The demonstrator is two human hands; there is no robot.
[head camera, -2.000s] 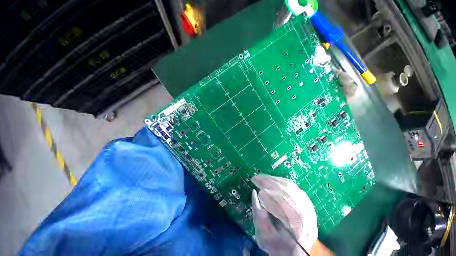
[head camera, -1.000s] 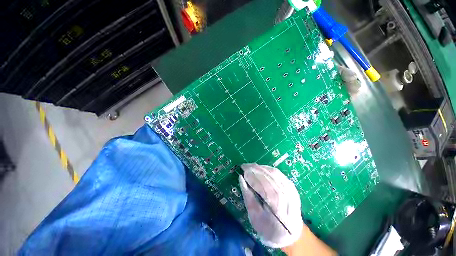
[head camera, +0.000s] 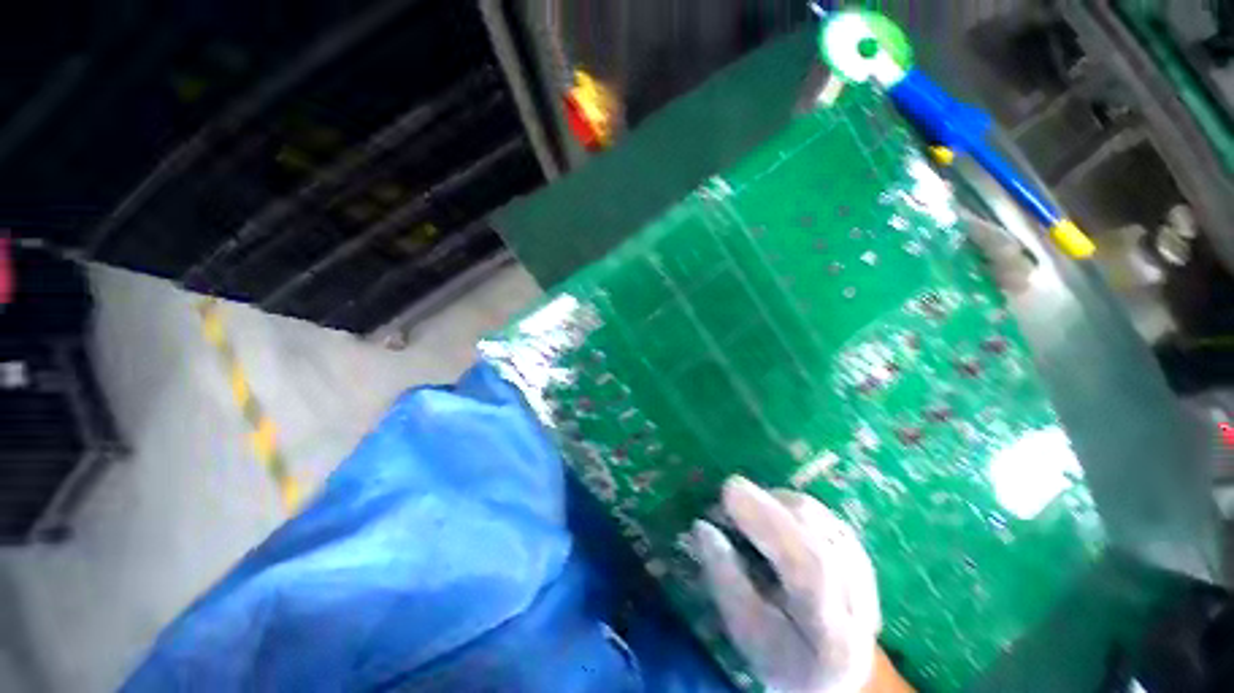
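A large green circuit board (head camera: 731, 345) lies tilted across the view, with small parts along its left and right sides and bright glare at its right. My right hand (head camera: 798, 582), in a white glove, is over the board's near edge, thumb and fingers bent around a dark, blurred tool that fits the tweezers (head camera: 759, 563). The tool's tip cannot be made out. My left hand is not in view; blue cloth (head camera: 447, 501) of my garment reaches the board's left corner.
A green mat (head camera: 636, 203) lies under the board. A white-and-green reel (head camera: 866, 46) and a blue tool with a yellow end (head camera: 995, 165) are beyond the far corner. Black bins (head camera: 338, 176) stand left, above a floor with a yellow stripe (head camera: 241, 386). Dark equipment is at lower right.
The view has shifted, so the board and reel sit further right and lower, and the picture is more blurred. My right hand's fingers look more spread, and the tweezers show less clearly.
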